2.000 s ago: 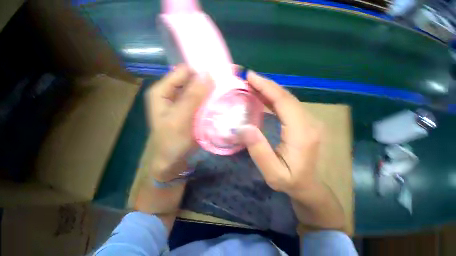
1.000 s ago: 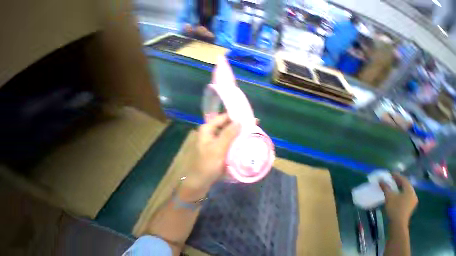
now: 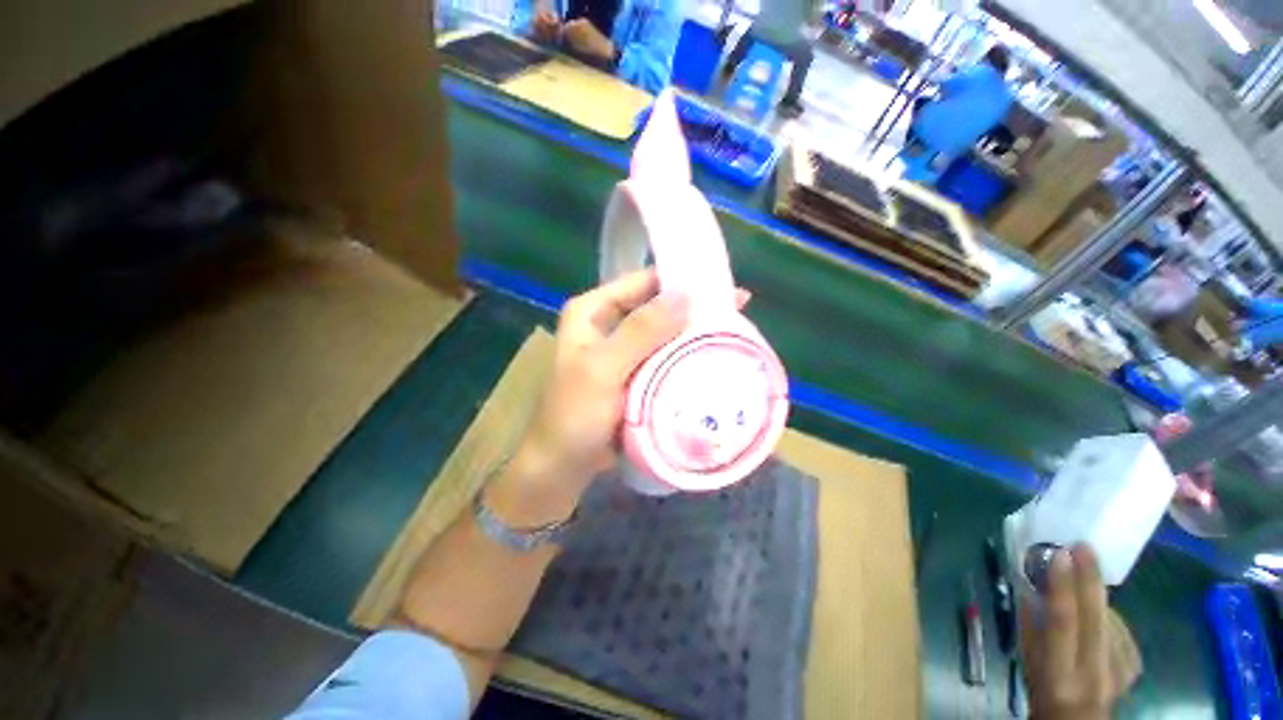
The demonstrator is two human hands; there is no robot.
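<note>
Pink and white cat-ear headphones are held up in front of me, a cat-face ear cup towards me and a pointed ear at the top. My left hand grips them at the band just above this cup. My right hand is at the lower right, its fingers at the metallic top of a white squarish bottle. The bottle looks tilted towards the hand. Whether the fingers hold it, or anything under them, is not clear.
A dark grey bag lies on a cardboard pad. A large open carton stands left. A slim red-and-silver tool lies left of my right hand. The blue-edged conveyor crosses ahead; a person's hands are beyond.
My right hand has left the ear cup and moved to the bottle at right, which now looks tilted. My left hand keeps hold of the headphones. The view has swung upward and right.
</note>
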